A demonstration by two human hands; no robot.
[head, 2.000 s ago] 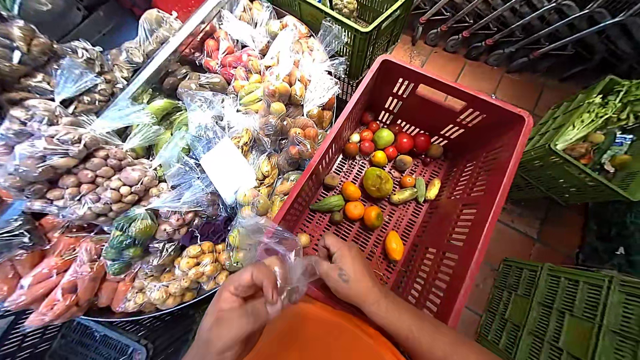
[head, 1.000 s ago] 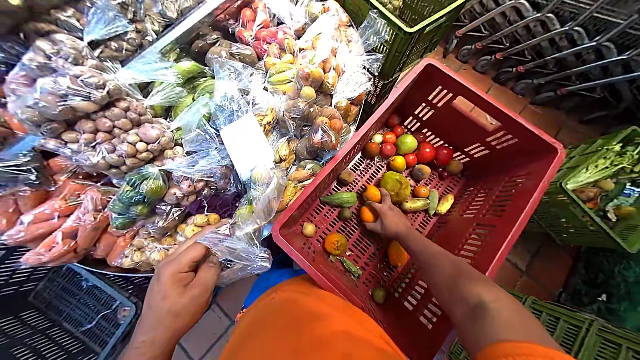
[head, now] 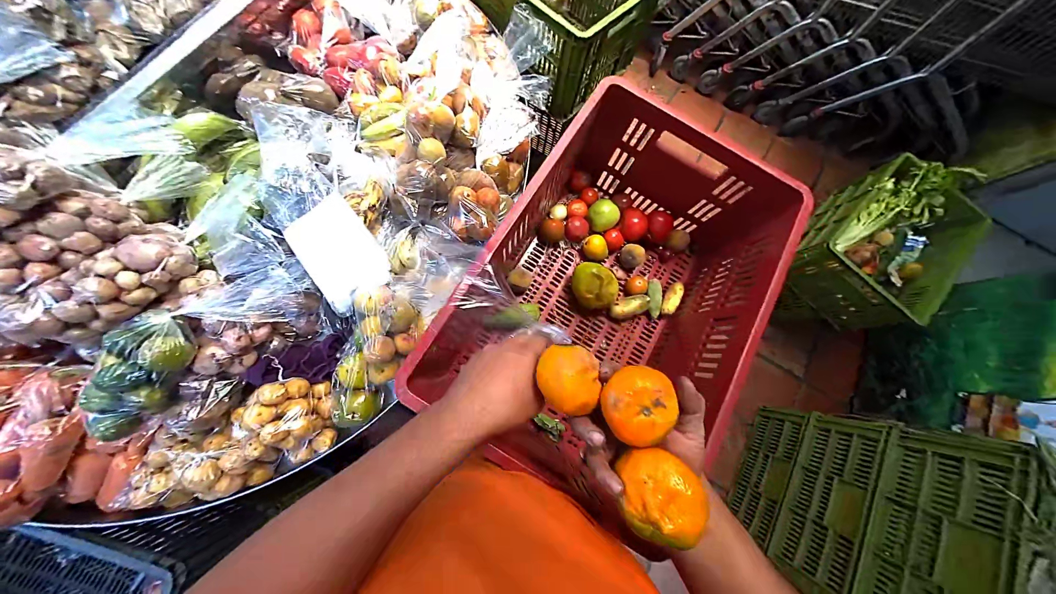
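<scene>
Over the near end of a red plastic crate (head: pixel 755 305), my right hand (head: pixel 689 425) holds orange citrus fruits, one (head: pixel 640 405) beside another (head: pixel 662 497). My left hand (head: pixel 503 384) is closed on a clear plastic bag (head: pixel 487 293), which stretches out above the crate's left side. A third orange citrus fruit (head: pixel 569 379) lies between the two hands; which hand bears it I cannot tell. On the crate's slotted floor are tomatoes (head: pixel 634 224), a green round fruit (head: pixel 603 214), a large yellow-green fruit (head: pixel 594 285) and small cucumber-like pieces (head: pixel 629 307).
Left of the crate, a display holds bagged potatoes (head: pixel 82 256), carrots (head: pixel 58 462) and other produce, with a blank white card (head: pixel 338 252) on top. A green crate of leafy vegetables (head: pixel 957 256) stands at the right, stacked green crates (head: pixel 891 487) lower right, and metal trolleys (head: pixel 825 74) behind.
The orange citrus fruits that lay in the crate are now up at my hands. My left hand has moved right, over the crate, with the plastic bag.
</scene>
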